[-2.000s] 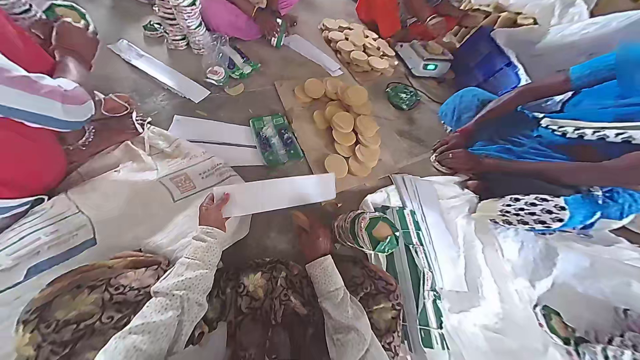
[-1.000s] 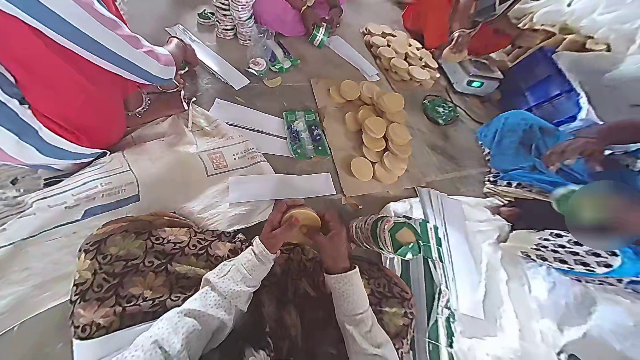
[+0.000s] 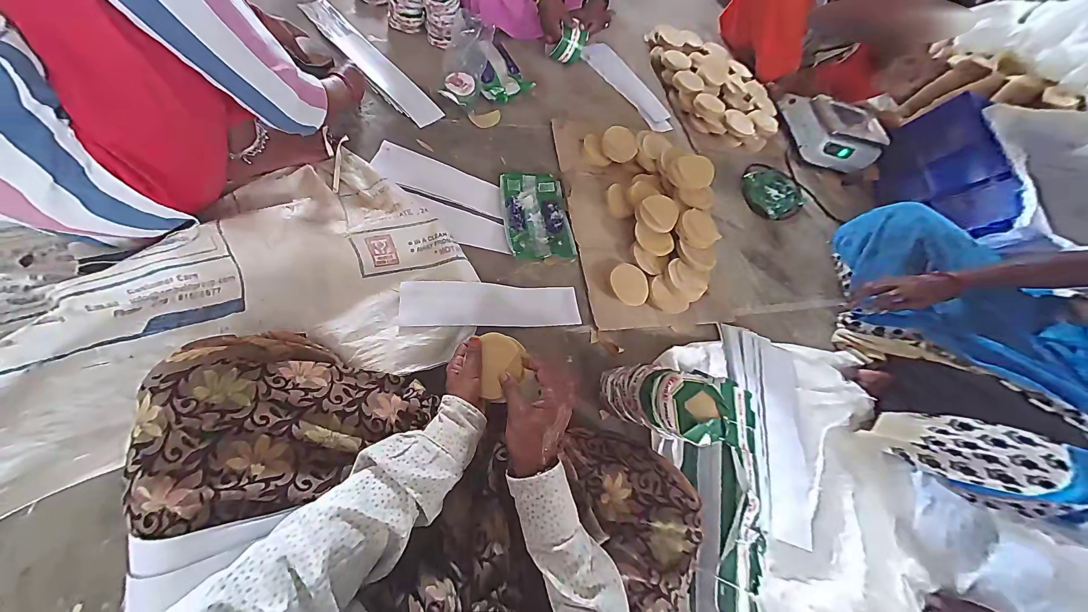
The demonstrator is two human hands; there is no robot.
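Observation:
My left hand (image 3: 465, 374) holds a stack of round tan discs (image 3: 500, 364) above my lap, with its fingers along the left side. At the stack's right side is my right hand (image 3: 537, 412), its fingers touching the discs. A white paper strip (image 3: 489, 304) lies flat just beyond my hands. Piles of similar discs (image 3: 659, 212) rest on a cardboard sheet (image 3: 608, 297) at centre right. Green printed plastic packets (image 3: 537, 217) lie left of that sheet. Near my right knee, a row of green and white wrapped packs (image 3: 671, 399) lies beside plastic wrappers (image 3: 739, 501).
A printed woven sack (image 3: 297, 280) spreads at left. Other people sit around: a person in blue cloth (image 3: 918, 246) at right, one in red and stripes at left, others at the far side. A digital scale (image 3: 829, 136) and a blue crate (image 3: 943, 161) are at upper right.
Two seconds ago my left hand held the white paper strip; it now lies on the sack and floor. Both hands have come together at a disc stack over my lap.

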